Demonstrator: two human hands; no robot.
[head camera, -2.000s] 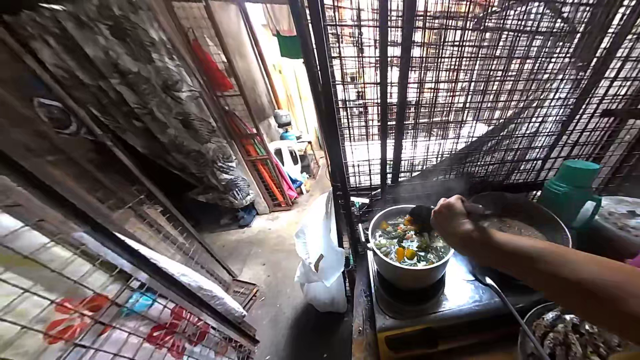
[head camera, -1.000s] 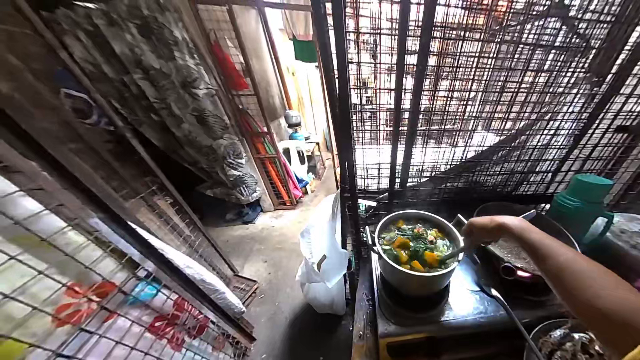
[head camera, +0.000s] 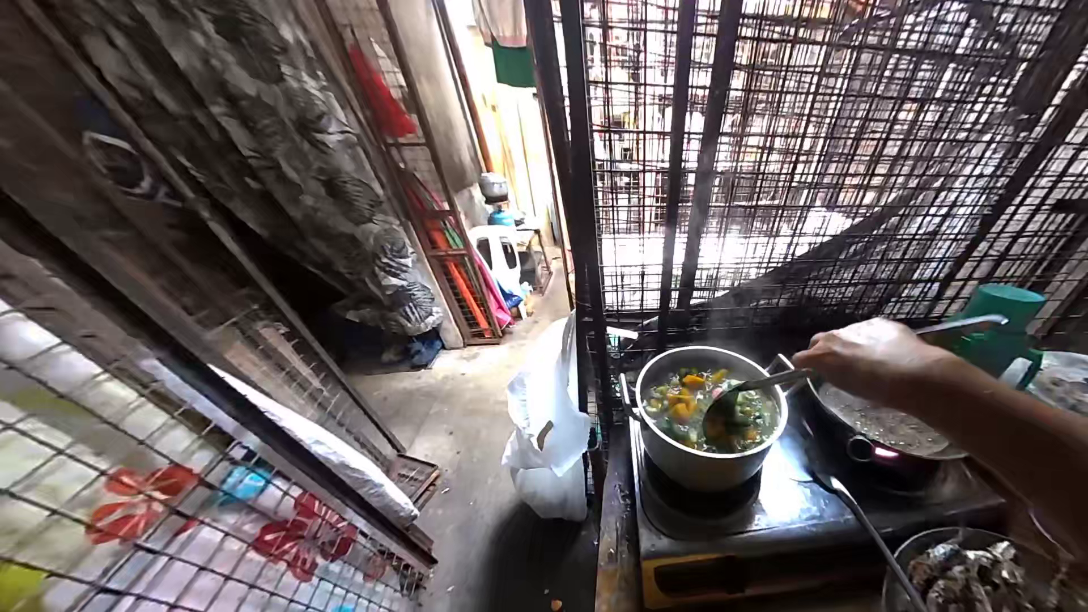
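Observation:
My right hand grips the handle of a metal ladle, whose dark bowl sits in the broth of an aluminium pot. Orange vegetable chunks and leafy greens float in that pot, and faint steam rises from it. The pot stands on the left burner of a gas stove. Beneath my forearm, on the right burner, a wide pan holds a greyish bubbling liquid. A second long-handled utensil leans between the stove top and a bowl of silvery fish-like pieces. My left hand is out of view.
A metal grille rises behind the stove. White plastic bags stand beside its left edge. A green jug is at the back right. Further off are a white plastic chair and a hanging patterned cloth.
Over the pot two seconds ago, my right hand is now to the right of its rim. The ladle's bowl, hidden by greens a second ago, now shows dark in the broth.

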